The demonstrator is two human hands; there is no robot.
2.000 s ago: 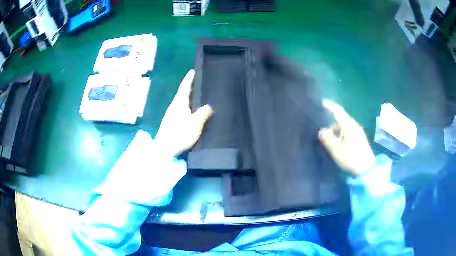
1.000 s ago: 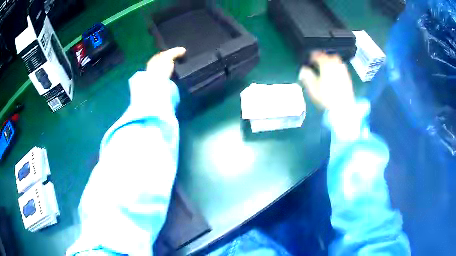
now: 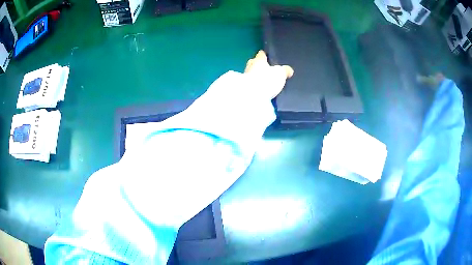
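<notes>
My left hand (image 3: 268,75) is at the left wall of a stack of black foam trays (image 3: 309,57), with the thumb over the rim and the fingers along the outer side. The top tray's recess looks empty. My right hand (image 3: 434,79) is small and blurred at the far right, beside a dark blurred shape; whether it holds anything cannot be told. Another black foam tray (image 3: 221,227) lies under my left forearm, mostly hidden, with a white patch at its upper left. A stack of small white cards (image 3: 353,152) lies right of centre.
Two piles of user manuals (image 3: 35,135) lie at the left. A blue battery tester (image 3: 32,36) is at the upper left. Printed retail boxes stand at the far side (image 3: 118,11) and upper right (image 3: 402,10). A brown carton edge (image 3: 14,251) shows at lower left.
The view has turned back leftward. My left hand remains at the tray stack. My right hand has moved farther right, away from the dark trays it was near.
</notes>
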